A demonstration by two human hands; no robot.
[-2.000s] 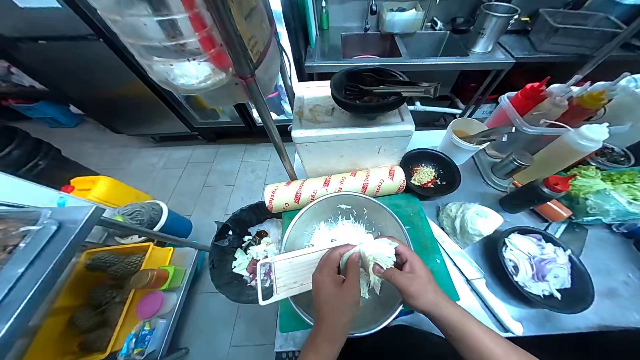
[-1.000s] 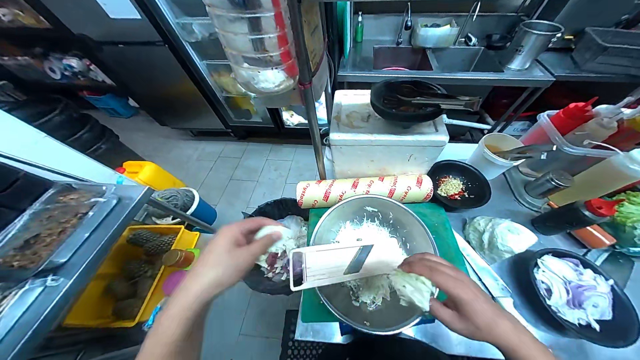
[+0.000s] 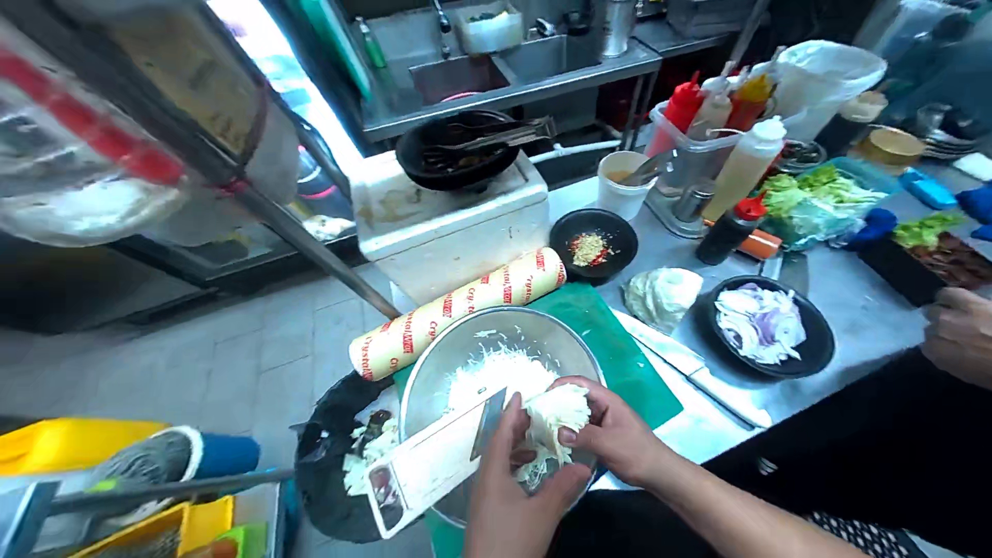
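A piece of cabbage [image 3: 559, 411] is between my two hands above a steel mixing bowl [image 3: 502, 316]. My right hand [image 3: 620, 434] is closed around its right side. The fingers of my left hand [image 3: 519, 480] touch its left side, beside the blade end of a white hand slicer [image 3: 434, 465]. That slicer lies slanted across the bowl's left rim. Fine white shreds [image 3: 504, 376] lie inside the bowl, which stands on a green cutting board [image 3: 635, 380]. To the right are a knife [image 3: 697, 376] and a larger cabbage piece [image 3: 663, 296].
A plastic wrap roll [image 3: 457, 314] lies behind the bowl, and a black-lined bin [image 3: 333, 465] with scraps stands left. Sliced onions fill a black bowl [image 3: 821, 341]; sauce bottles [image 3: 744, 170] stand farther back. Another person's hand [image 3: 961, 333] is at the far right, by a black tray [image 3: 899, 271].
My left hand has moved from above the bin back to the bowl, beside the cabbage in my right hand. The view has swung right, and another person's hand now shows.
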